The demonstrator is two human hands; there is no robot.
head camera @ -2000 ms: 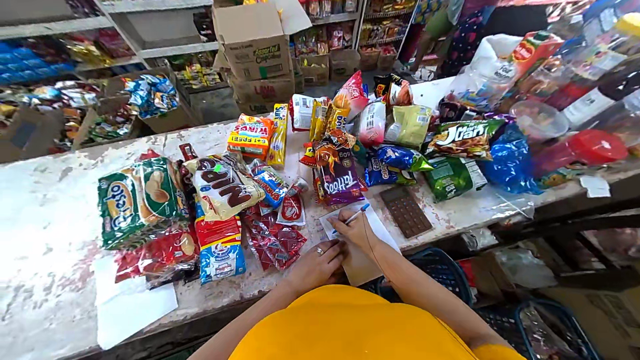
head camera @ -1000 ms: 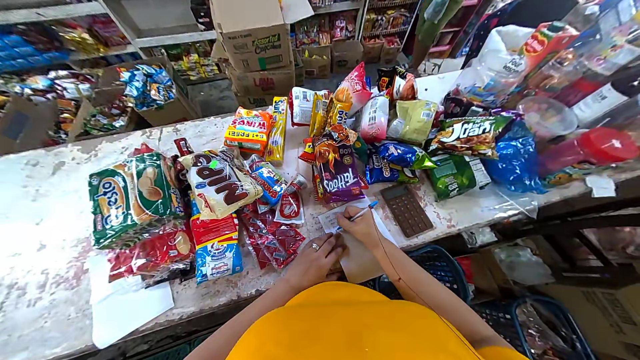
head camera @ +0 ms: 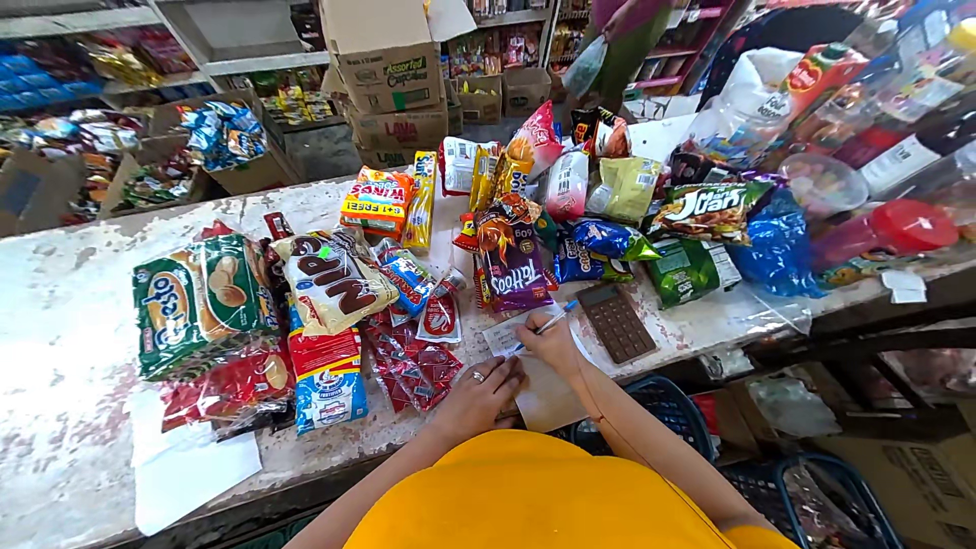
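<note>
My right hand (head camera: 550, 341) grips a blue-capped pen (head camera: 557, 316), its tip on a small sheet of white paper (head camera: 501, 335) that bears handwriting. Beneath that sheet lies a brown paper or card (head camera: 550, 396). My left hand (head camera: 479, 393) rests at the left edge of these papers with nothing seen in it, its fingers curled and partly hidden. A brown calculator (head camera: 616, 323) lies just right of my right hand. Beyond the papers stands a purple Tattoos snack bag (head camera: 518, 263). Red sachets (head camera: 415, 366) and a cream Mipa bag (head camera: 333, 282) lie to the left.
A green Presto pack (head camera: 202, 305) and white paper (head camera: 191, 473) lie on the counter's left. Snack bags, a blue plastic bag (head camera: 779, 242) and a red-lidded jar (head camera: 911, 226) crowd the right. Cardboard boxes (head camera: 393, 76) stand behind; plastic baskets (head camera: 663, 412) sit below. Another person stands at the back.
My right hand stays on the paper with the pen, whose tilt has shifted slightly. At the back, a person with a plastic bag has come further into view.
</note>
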